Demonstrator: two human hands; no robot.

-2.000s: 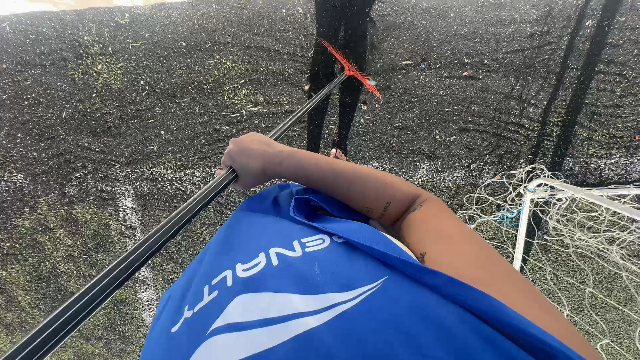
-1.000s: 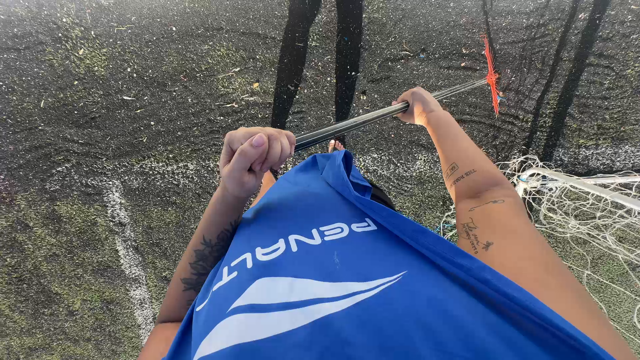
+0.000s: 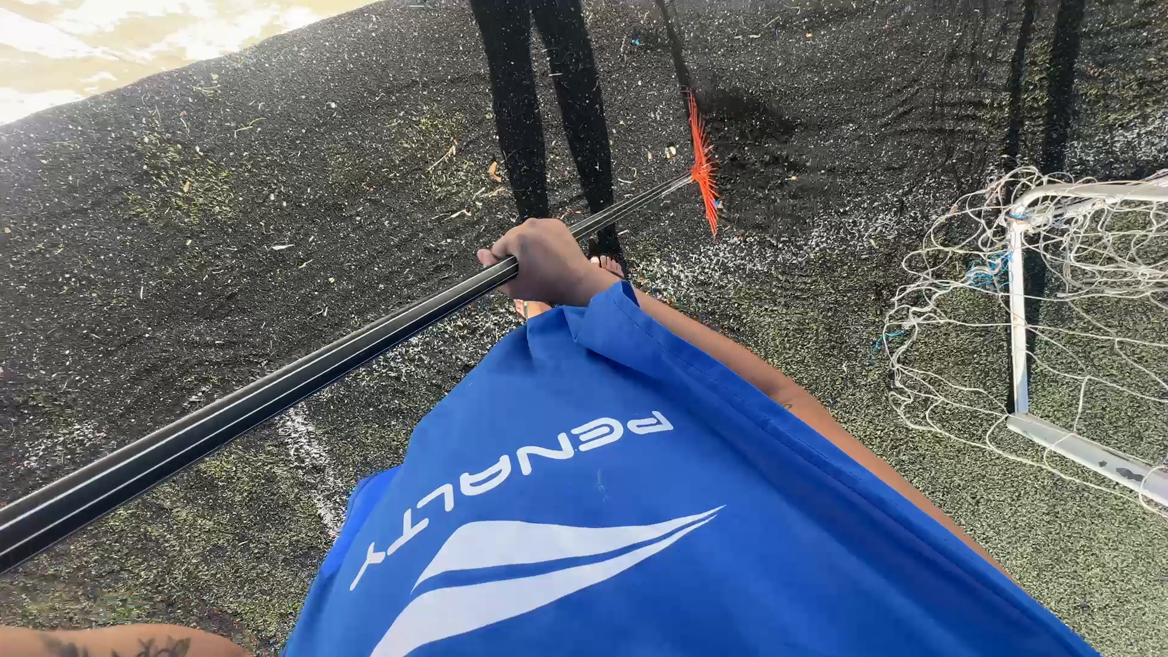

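Note:
My right hand [image 3: 546,260] is closed around the long dark pole of a broom [image 3: 365,338], just above my feet. From the hand the pole runs up and right to a head of orange-red bristles [image 3: 702,169] on the dark turf. Its other end leaves the view at the left edge. My left hand is out of view; only part of the tattooed left forearm [image 3: 119,641] shows at the bottom left corner. A blue shirt with white lettering [image 3: 566,511] covers the lower middle.
Artificial turf [image 3: 319,182] with dark granules, bits of debris and worn white lines lies all around. At the right stands a white goal frame [image 3: 1019,319] with a loose net [image 3: 949,328]. Long leg shadows [image 3: 575,91] stretch ahead of my feet [image 3: 610,266]. A bright pale area [image 3: 137,36] lies at the top left.
The left hand, on the pole one second ago, has gone out of view. The bristle head, farther right then, has moved left. My right hand has also moved left, nearer my body.

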